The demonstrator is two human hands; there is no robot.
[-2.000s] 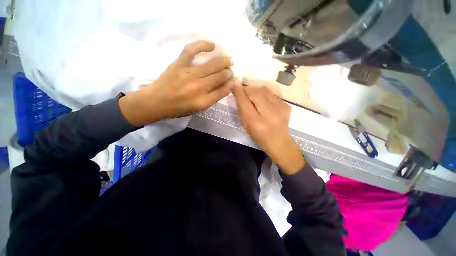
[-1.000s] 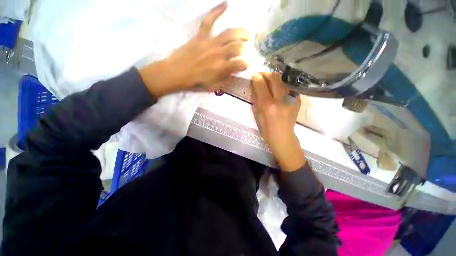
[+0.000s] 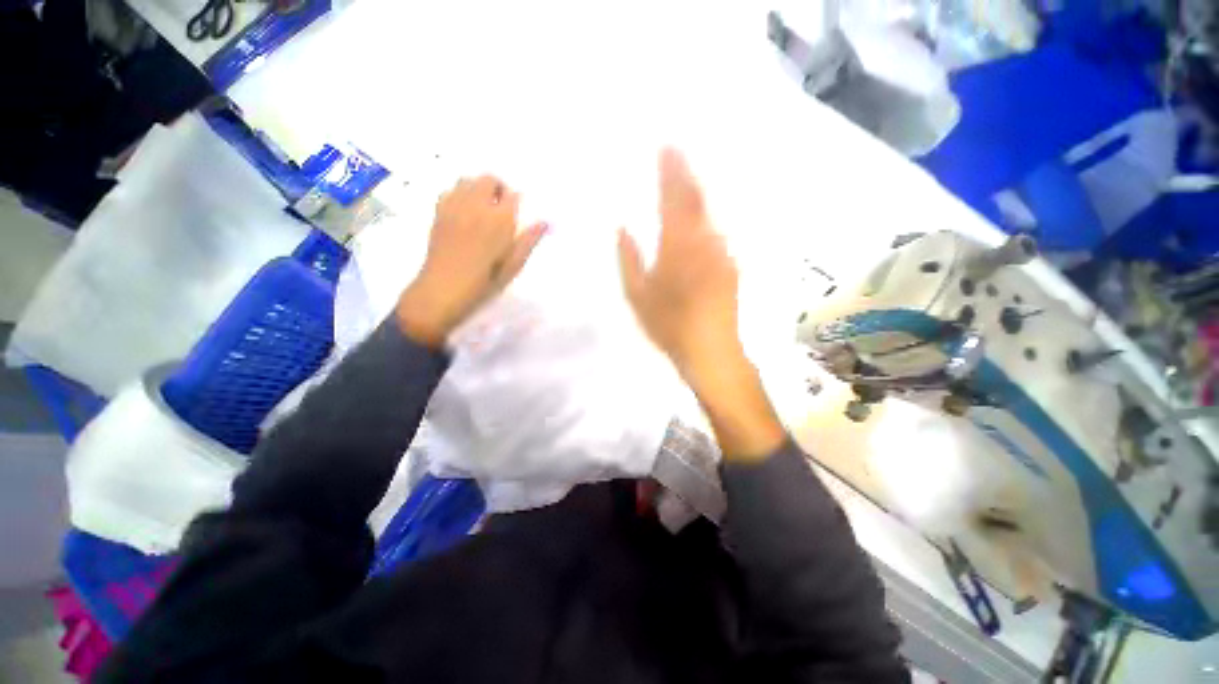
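Observation:
White fabric (image 3: 548, 401) lies over the table's front edge and hangs toward the lap; its upper part is overexposed and merges with the white table. My left hand (image 3: 471, 254) is above the fabric with its fingers curled; whether it pinches cloth cannot be told. My right hand (image 3: 685, 274) is over the fabric, fingers extended and thumb apart, holding nothing visible. The sewing machine (image 3: 1043, 441), white with a blue band, stands right of my right hand, apart from it. Its needle area is too small to make out.
Dark-blue thread snips (image 3: 972, 588) lie at the front right beside a tan scrap (image 3: 1027, 583). A metal fitting (image 3: 1080, 633) is at the table edge. Left are a blue basket (image 3: 261, 350) and white cloth pieces (image 3: 154, 254). Black scissors (image 3: 211, 18) lie upper left. Blue material (image 3: 1056, 100) is upper right.
The view has shifted, showing more of the table and both sides. Both hands have left the needle area and moved apart. The right hand has opened. The fabric is now left of the machine.

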